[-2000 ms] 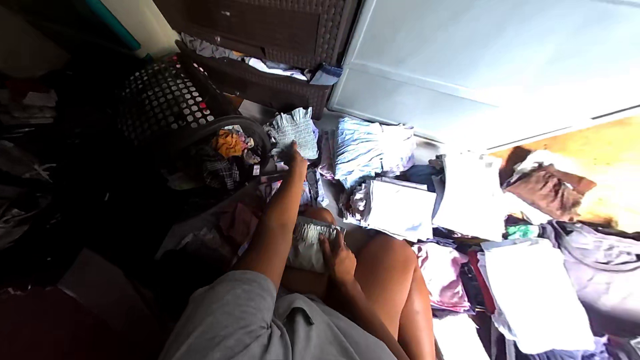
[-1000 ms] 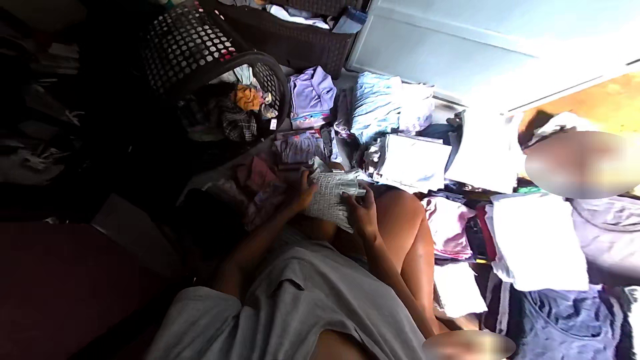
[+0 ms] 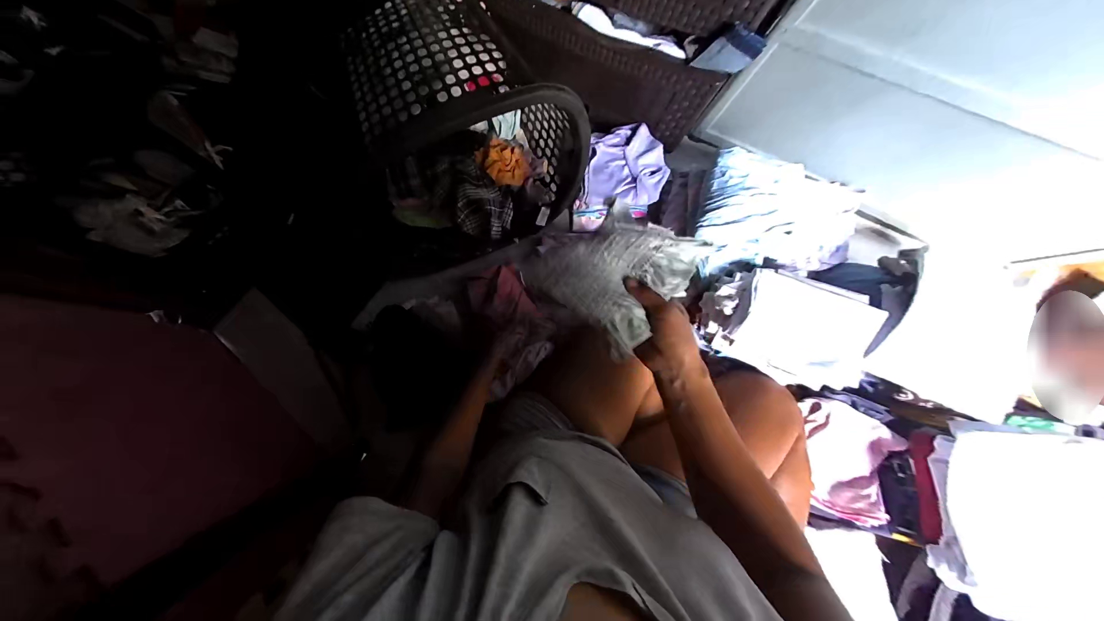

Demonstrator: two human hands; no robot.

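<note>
My right hand [image 3: 668, 332] grips a pale grey-green smocked garment [image 3: 604, 276] by its edge, thumb on top, above my knees. My left hand [image 3: 509, 332] is low in the shade beside a dark pink cloth [image 3: 502, 295]; its fingers are too dark to make out. Just behind the held garment lies a folded lilac garment [image 3: 625, 168]. A dark plastic laundry basket [image 3: 573, 129] with round holes lies tipped on its side, with an orange cloth [image 3: 504, 162] and a plaid cloth [image 3: 485, 205] in its mouth.
Folded clothes in piles, light blue [image 3: 746, 203], white [image 3: 811, 323] and pink [image 3: 849, 457], line the right side. A woven-look brown drawer unit [image 3: 630, 86] stands behind, beside a pale panel [image 3: 914, 78]. Another person [image 3: 1069, 354] is at the far right.
The smocked garment was between both hands a second ago; now only my right hand clearly holds it. My left hand has moved away from it, toward the pink cloth.
</note>
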